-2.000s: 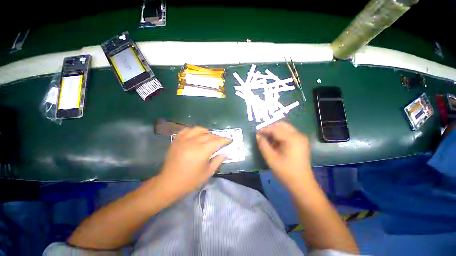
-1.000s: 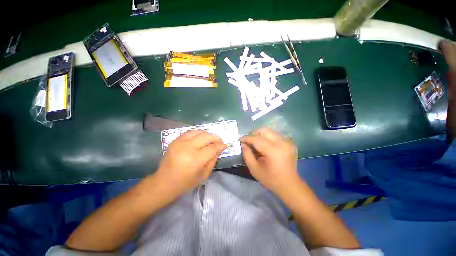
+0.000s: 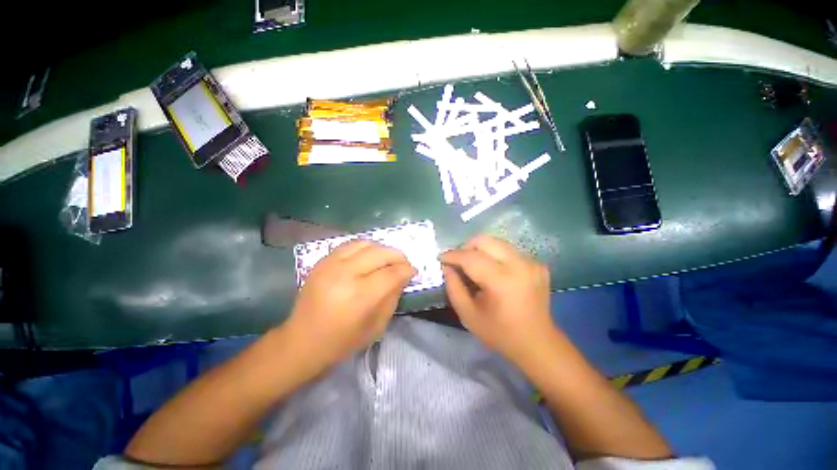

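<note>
A phone housing (image 3: 420, 240), white and silvery under glare, lies on the green bench top in front of me. My left hand (image 3: 353, 285) rests over its middle with fingertips pinched together; what is between them is too small to tell. My right hand (image 3: 498, 285) is at its right end, thumb and forefinger close together near the edge; I cannot tell whether they hold anything. A brown-grey flat bar (image 3: 298, 229) lies just beyond the housing, at its left. The palm side of both hands is hidden.
Beyond are orange-amber flex strips (image 3: 346, 131), a heap of white strips (image 3: 477, 151), tweezers (image 3: 540, 106) and a black phone (image 3: 622, 173). Part-assembled phones (image 3: 110, 174) stand upper left, one beside a patterned sticker piece (image 3: 243, 157). A white rail (image 3: 367, 66) edges the conveyor.
My right hand has moved left from the white strips to the housing's right end. My left hand has shifted slightly, showing more of the housing. Another person's hand at the far right has gone.
</note>
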